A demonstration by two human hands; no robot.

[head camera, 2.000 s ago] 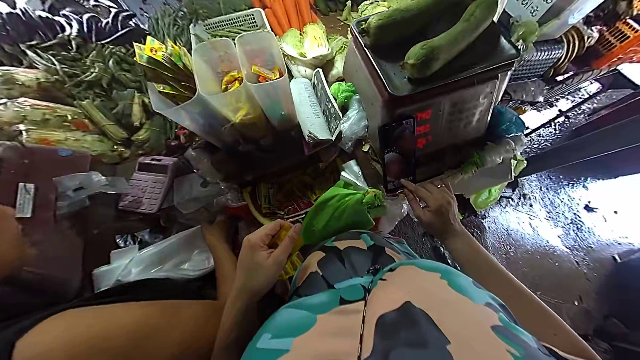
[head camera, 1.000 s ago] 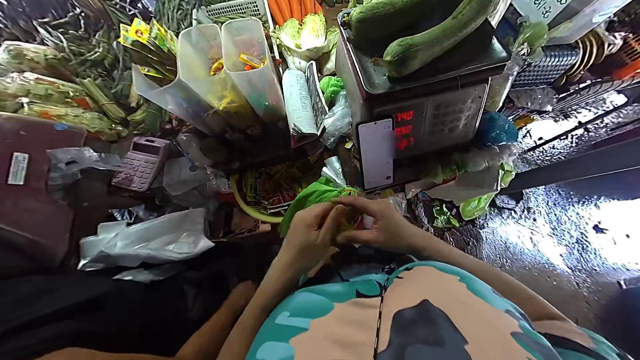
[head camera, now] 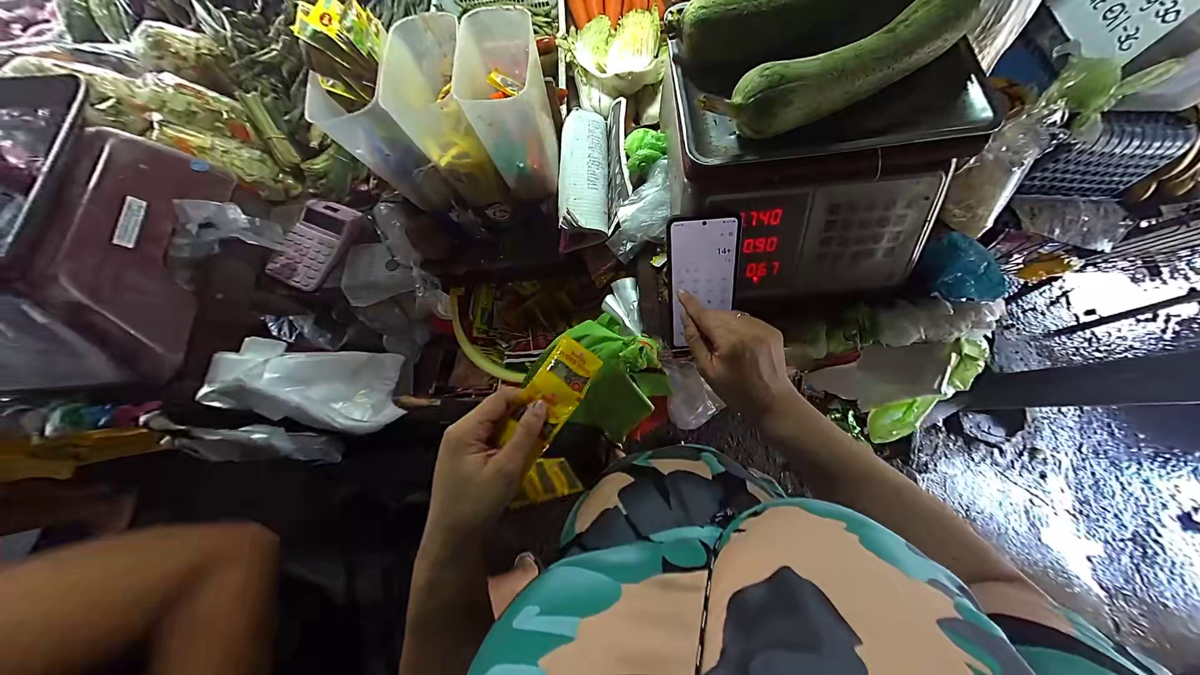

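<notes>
My left hand (head camera: 492,450) grips a strip of small yellow sachets (head camera: 560,386), part of which hangs down below the fingers. Just beyond lies a knotted green plastic bag (head camera: 609,375). With its index finger, my right hand (head camera: 736,352) touches the lower screen of a smartphone (head camera: 705,267), which shows a calculator. The phone stands against a weighing scale (head camera: 834,234) with red digits. Long green gourds (head camera: 834,80) lie on the scale's metal tray. Behind the green bag is a yellow-rimmed basket (head camera: 473,347) of packets.
A pink calculator (head camera: 315,246) and white plastic bags (head camera: 305,384) lie at the left, near a second scale (head camera: 141,225). Clear plastic holders (head camera: 506,103), a rolled notebook (head camera: 586,173), cabbage (head camera: 619,47) and carrots stand behind. Another person's blurred limb (head camera: 141,581) is at lower left.
My hands were together over the green bag one second ago; now they are apart. The right has moved to the phone, and the left shows the yellow sachets. The phone screen now shows a calculator.
</notes>
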